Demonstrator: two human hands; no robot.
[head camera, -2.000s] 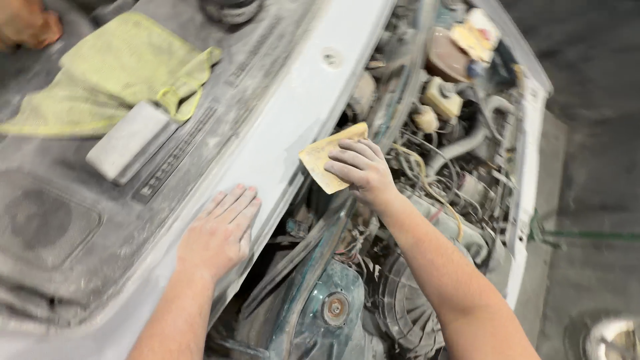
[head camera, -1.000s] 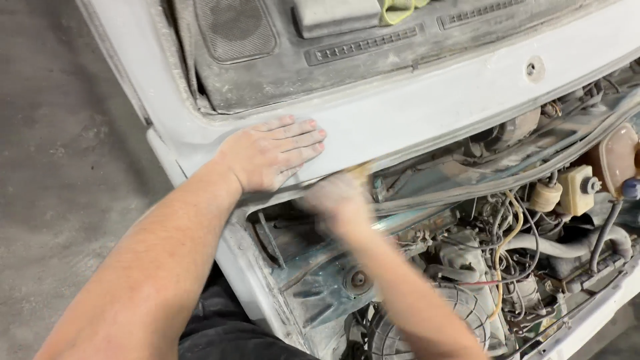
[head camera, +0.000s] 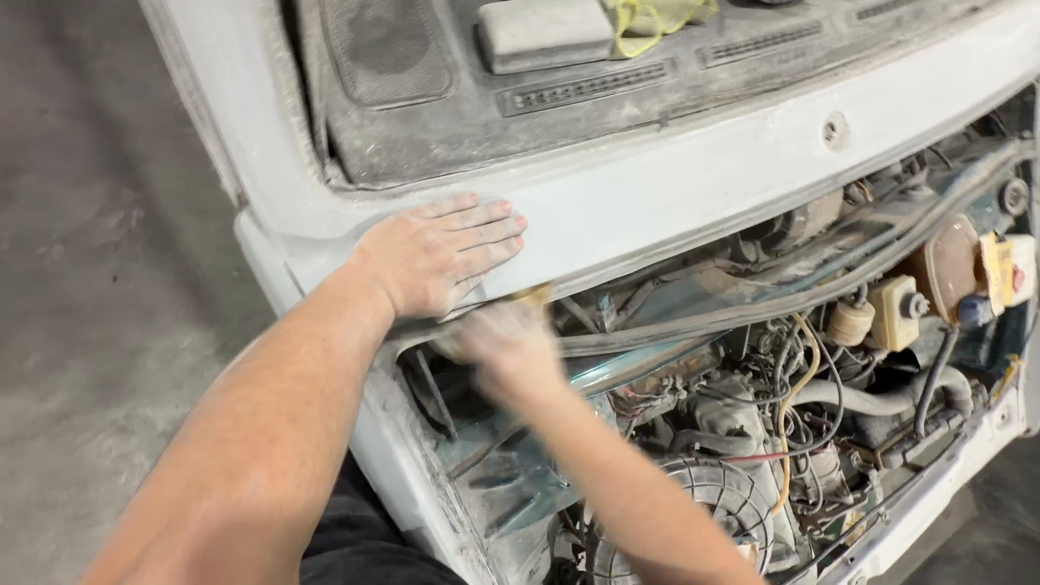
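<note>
My left hand (head camera: 443, 253) lies flat, palm down, on the pale grey cowl panel (head camera: 650, 195) of a car body, near its left corner. Just below it, at the panel's lower edge above the engine bay, my right hand (head camera: 508, 349) is blurred. A yellowish sheet of sandpaper (head camera: 534, 294) shows in part past the right hand's fingers, pressed to that edge; most of it is hidden under the hand. Dust whitens the fingers of my left hand.
On the dusty dashboard (head camera: 455, 146) rest a grey block (head camera: 544, 34) and a yellow-green cloth (head camera: 650, 20). The open engine bay holds hoses, wires, a round air cleaner housing (head camera: 691, 504) and a yellowed reservoir (head camera: 895, 313). Concrete floor (head camera: 97, 284) lies left of the car body.
The view has swung toward the panel's left corner. My right hand, seen over the engine bay with the yellow sheet two seconds ago, is now at the panel's lower edge beside my left hand.
</note>
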